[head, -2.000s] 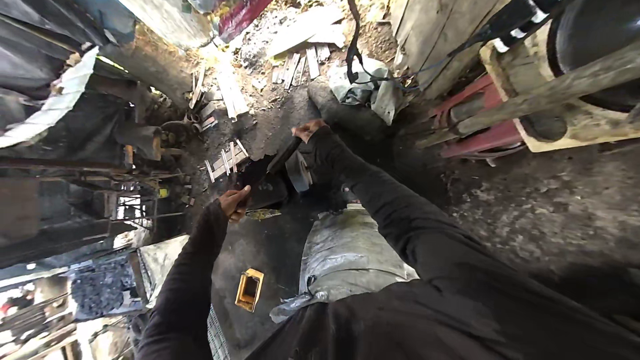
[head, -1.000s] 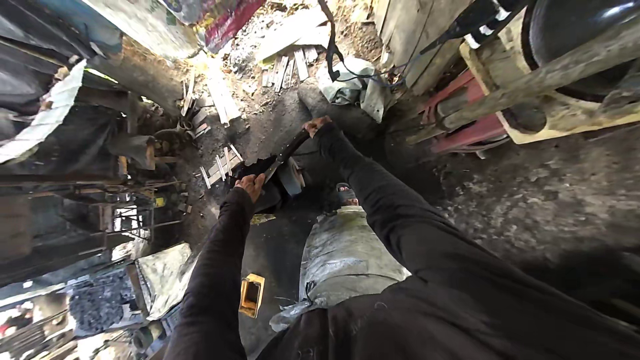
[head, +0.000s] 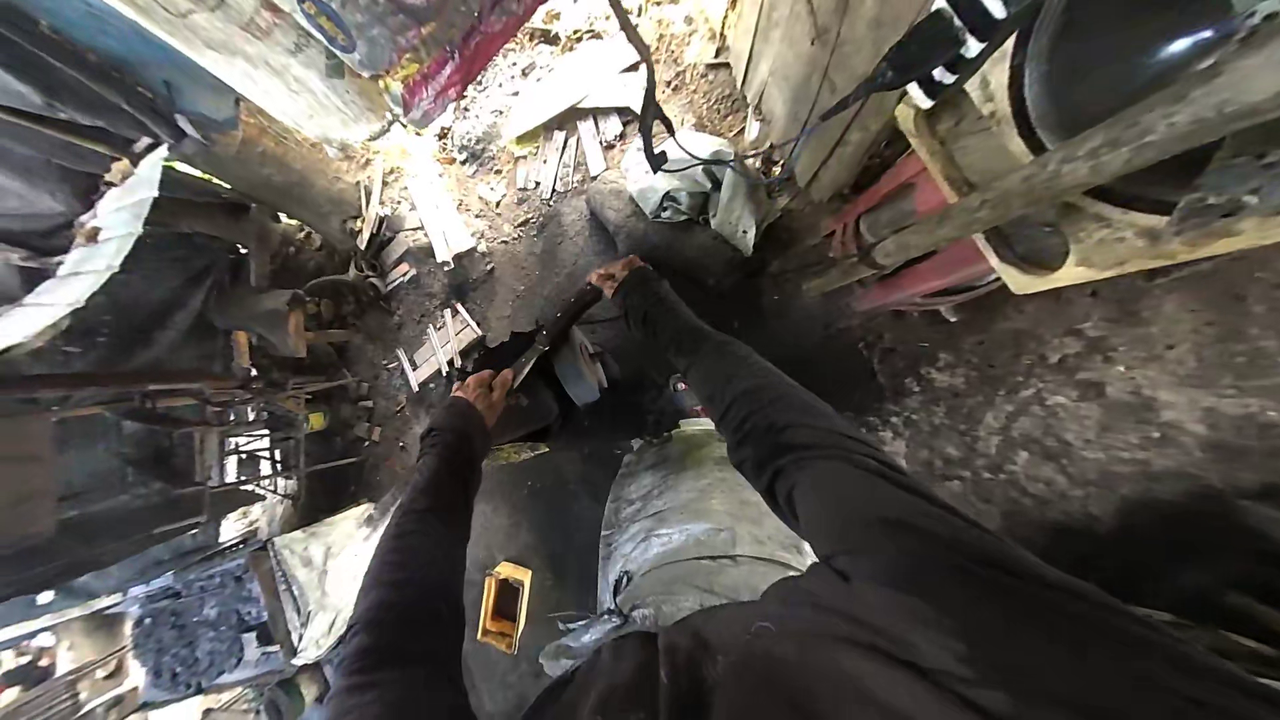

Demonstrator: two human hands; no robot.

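Observation:
My right hand [head: 614,275] is closed around the dark handle end of a long blade [head: 545,340], apparently a machete or large knife. The other end of the blade is at my left hand [head: 486,394], whose fingers grip it. The blade slants across, lower at the left, above a dark block-like thing with a grinding wheel [head: 579,368] seen just beside it. How near the blade is to the wheel I cannot tell. A pale sheet [head: 700,520] covers my lap and legs.
A yellow box-like container [head: 505,607] stands on the ground between my arms. Wood strips [head: 440,345] lie beyond my left hand, more [head: 572,155] farther off. A crumpled sack [head: 690,180] lies ahead. A wooden pole [head: 1080,130] and a red plastic chair [head: 920,230] are at the right.
Both hands, with the blade between them, have shifted a little in view, and the blade's slant has changed. The grip at both ends looks the same.

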